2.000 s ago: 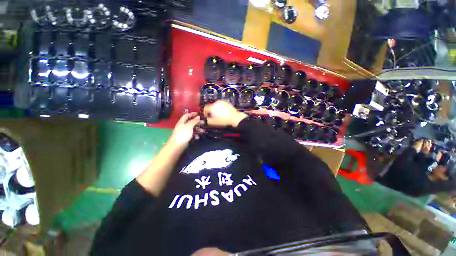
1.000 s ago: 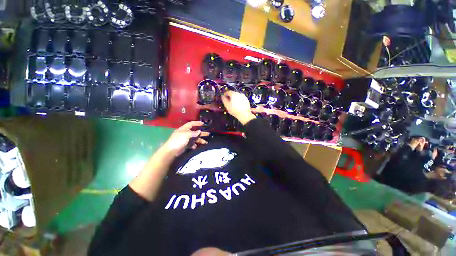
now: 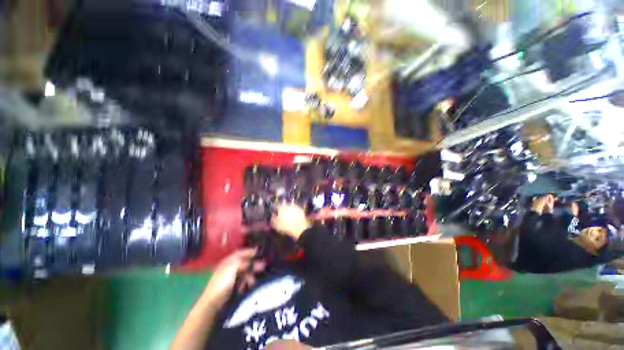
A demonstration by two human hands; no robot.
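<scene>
Rows of round black housings point(image 3: 359, 198) stand on the red work mat point(image 3: 220, 205). The frame is blurred by head motion. My right hand point(image 3: 291, 219) is over the left part of the middle row, fingertips at a housing; whether it grips one is hidden by blur. My left hand point(image 3: 236, 271) is at the mat's front edge, fingers bent, close to dark housings at the left end of the front row. I cannot tell whether it holds anything.
A black plastic parts tray point(image 3: 102, 212) lies left of the mat. A heap of loose black-and-silver parts point(image 3: 489, 178) is at the right, with another person point(image 3: 557, 236) beyond. An open carton point(image 3: 434, 273) and a red object point(image 3: 479, 260) are below the bench.
The view has tilted up, so the bench appears lower and more of the area behind shows. My right hand stays over the middle row, slightly left; my left hand remains near the front edge.
</scene>
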